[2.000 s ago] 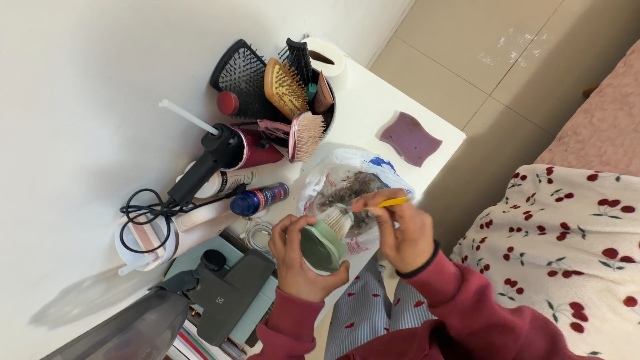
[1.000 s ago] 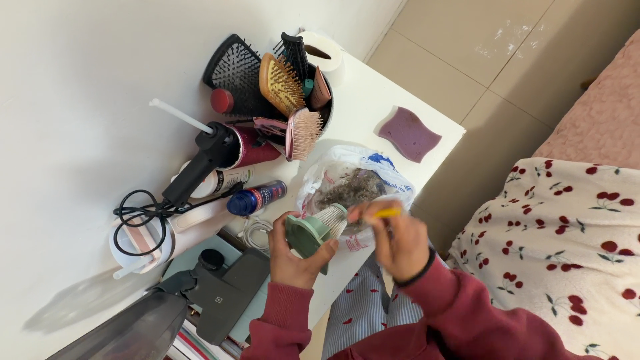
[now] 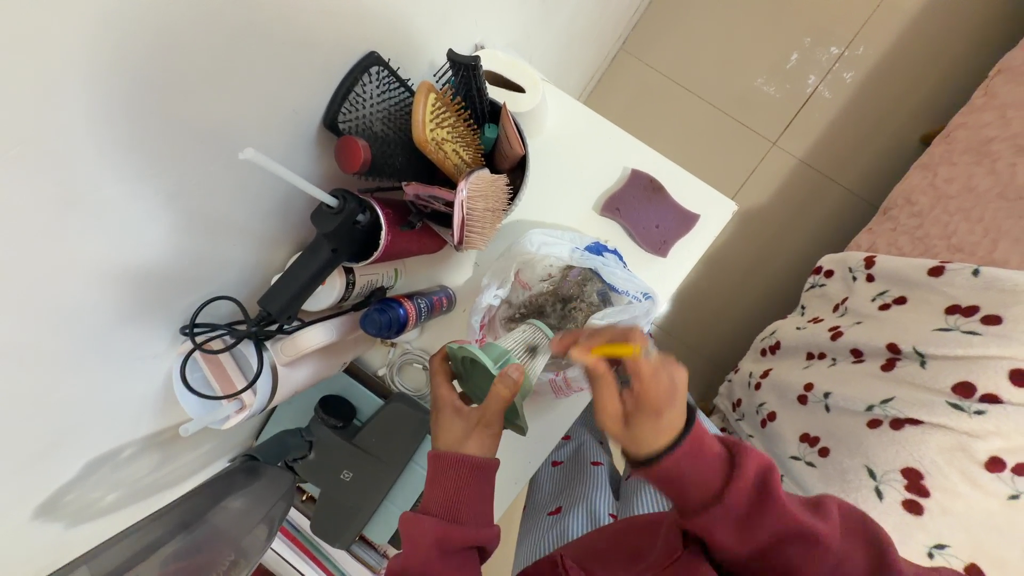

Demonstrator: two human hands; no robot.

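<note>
My left hand (image 3: 472, 408) grips the green rim of a pleated vacuum filter (image 3: 524, 348), its narrow end tilted toward an open plastic bag (image 3: 512, 268). Grey dust and debris (image 3: 564, 300) lie inside the bag. My right hand (image 3: 636, 392) is closed on a thin tool with a yellow handle (image 3: 616, 350), beside the filter's pleats. Blur and the fingers hide the tool's working end. A purple sponge (image 3: 650, 212) rests on the white table beyond the bag.
Hairbrushes (image 3: 448, 132) fill a round holder near a paper roll (image 3: 512, 80). A black heat tool (image 3: 320, 252), a blue spray can (image 3: 408, 312), a coiled white cable (image 3: 408, 372) and a vacuum cleaner head (image 3: 372, 464) are at the left. The white table's corner (image 3: 732, 206) juts out above the tiled floor.
My left hand has turned the filter, so its pleated side shows more than two seconds ago. My right hand with the yellow-handled tool has shifted beside the pleats.
</note>
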